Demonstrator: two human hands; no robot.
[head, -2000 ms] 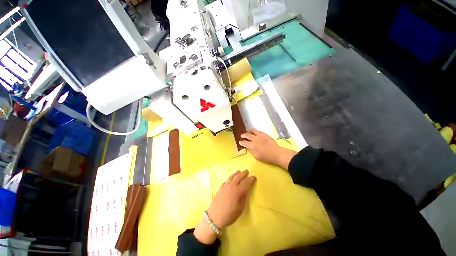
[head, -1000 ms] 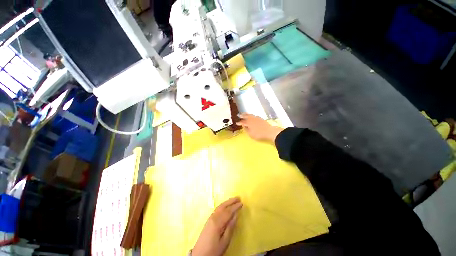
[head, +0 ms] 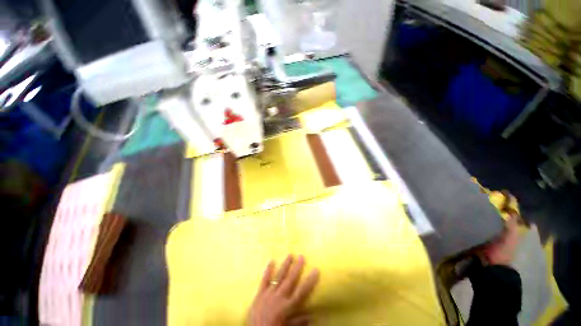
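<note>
The large yellow work panel lies over the near part of the table and the template. My left hand rests on it with fingers apart, holding nothing. My right hand is at the far right, beyond the table edge, by the pile of yellow and brown finished pieces; it is small and blurred, so I cannot tell whether it grips one. Two brown strips lie on the template, a left one and a right one. The white machine head stands above the template, over the left strip's upper end.
The brown strip stack lies on the printed sheet's edge at left. The control screen is at upper left. The green bed cover is behind the head. A blue bin stands under a bench at upper right.
My right hand has left the right brown strip and moved to the pile at far right. The template and panel have shifted right relative to the machine head. My view has turned right.
</note>
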